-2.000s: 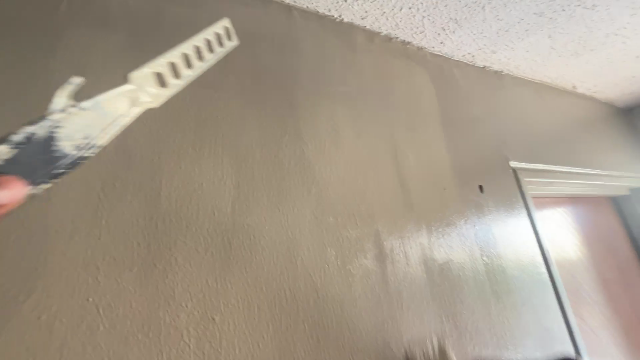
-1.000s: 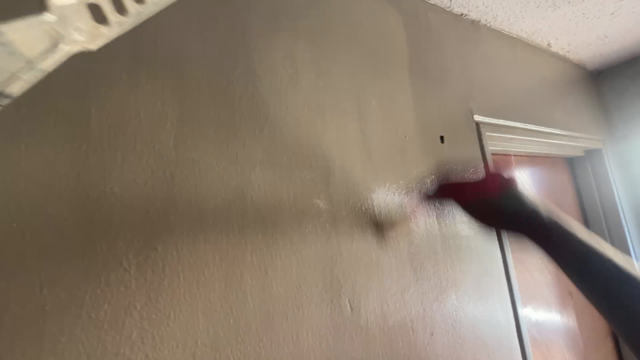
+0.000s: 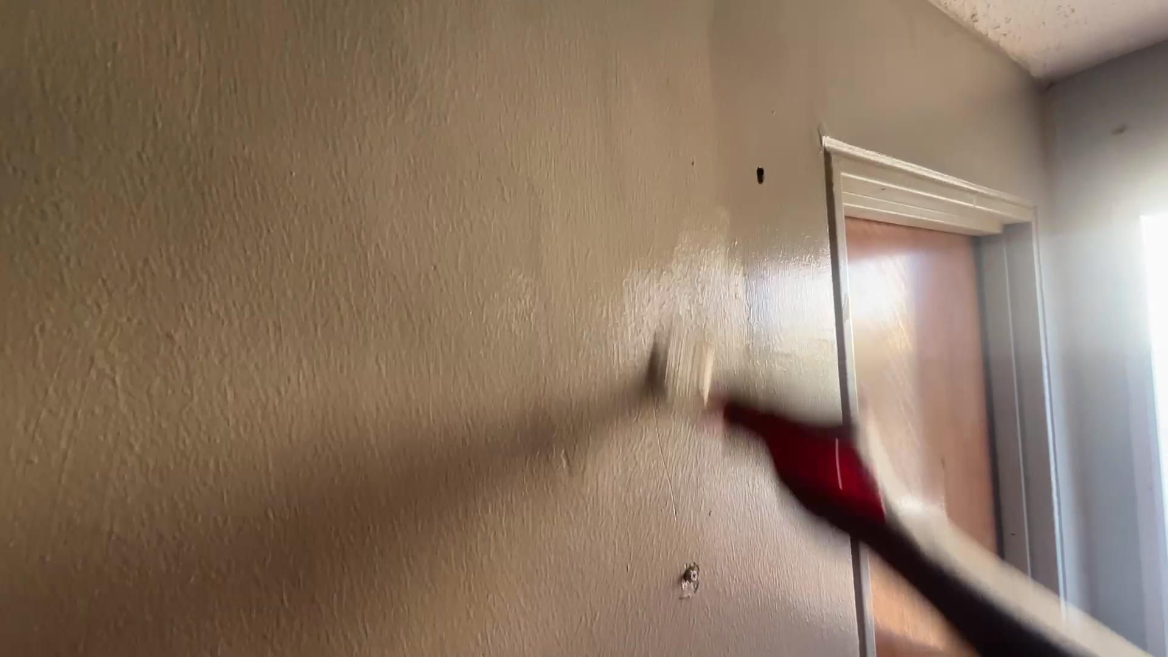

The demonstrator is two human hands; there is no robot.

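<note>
A blurred pale head, apparently of a paint applicator (image 3: 689,367), is at or close to the textured beige wall (image 3: 365,274), beside a glossy, wet-looking patch. From it a blurred red-and-black handle or pole (image 3: 826,465) runs to the lower right corner, with a pale strip along its upper side. Blur hides how these parts join. Neither my left hand nor my right hand can be made out. A long soft shadow falls on the wall to the lower left of the head.
A reddish-brown door (image 3: 922,365) in a light frame (image 3: 931,196) stands at the right. The wall has a small dark hole (image 3: 760,175) and a damaged spot (image 3: 690,578). A textured ceiling (image 3: 1068,27) shows at top right, above a grey side wall (image 3: 1095,164).
The paint-stained slotted tool, held by a hand at the left two seconds ago, has left the view. The red-and-black handle, absent then, has come in from the right. The view has shifted down and right.
</note>
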